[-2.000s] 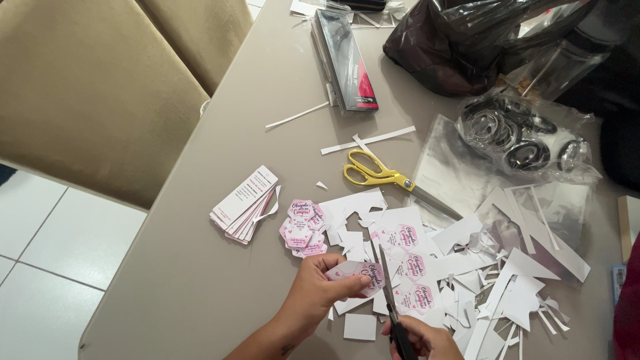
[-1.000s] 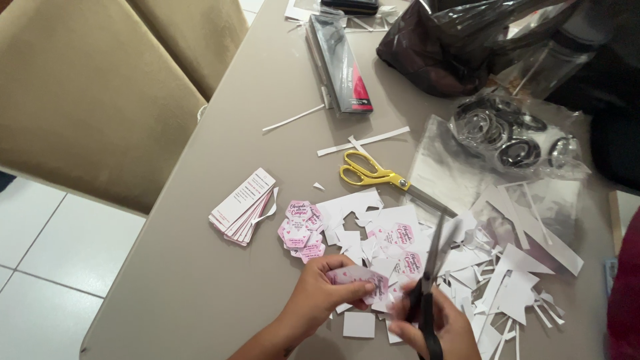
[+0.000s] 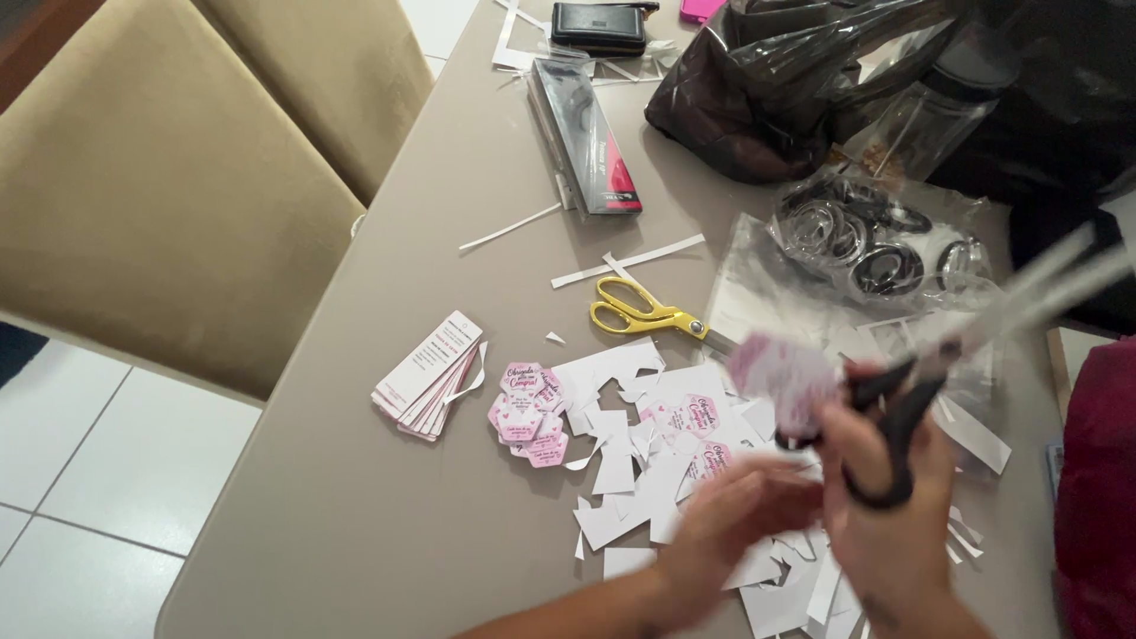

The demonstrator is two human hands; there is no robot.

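My right hand grips black-handled scissors, their blades parted and pointing to the upper right, blurred. A pink printed paper cutout, also blurred, is at the fingers of my right hand. Close beside that hand is my left hand; whether it touches the cutout I cannot tell. Below both lie white paper scraps and pink printed pieces. To their left sits a pile of pink hexagonal cards. Farther left is a fanned stack of narrow printed tags.
Yellow-handled scissors lie beyond the scraps. Behind are a clear-fronted box, a black wallet and a dark plastic bag. A clear bag of black coiled items sits at right. Upholstered chairs stand along the left edge.
My right hand has moved right and up with the scissors, whose blades have swung to the upper right. The cutout that my left hand held is now by my right hand's fingers.
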